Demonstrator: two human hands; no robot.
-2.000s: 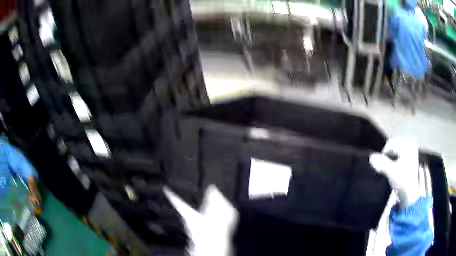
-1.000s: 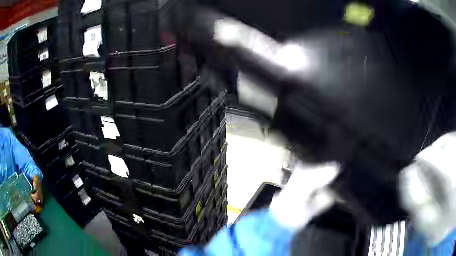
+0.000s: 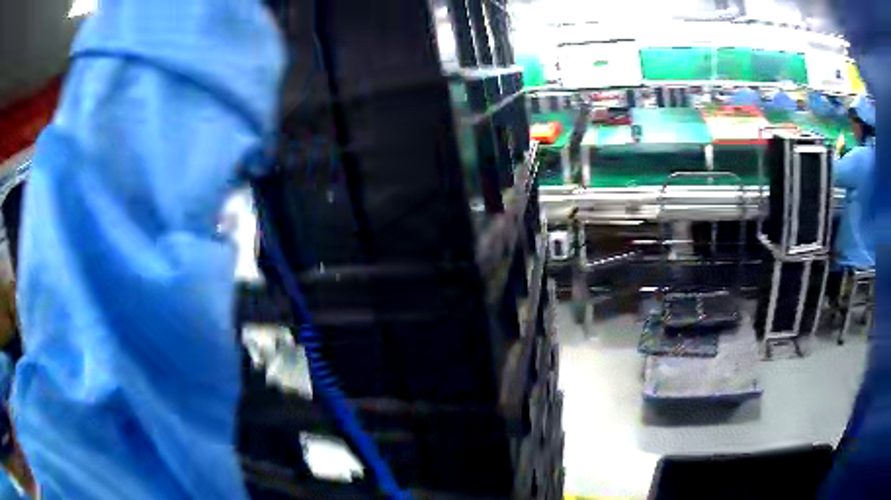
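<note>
A tall stack of black totes [image 3: 391,332] stands close in front, left of centre, with white labels [image 3: 332,457] on its side. A light blue sleeve [image 3: 137,273] fills the left side, raised towards the top edge. A blue coiled cord [image 3: 318,352] hangs beside it. Another blue sleeve [image 3: 865,391] is cut off and blurred at the right edge. Neither of my hands shows, so what they hold cannot be seen. The dark rim of a black tote [image 3: 742,474] shows at the bottom right.
A low flat cart [image 3: 701,386] with a push handle stands on the grey floor. Behind it are a metal-framed black rack [image 3: 796,234] and a green-topped line [image 3: 674,127]. A person in blue [image 3: 856,200] is at the far right.
The view has swung up and right, showing the aisle and far line. The blurred black tote and both gloved hands have left the picture. The blue sleeve now stands large at left.
</note>
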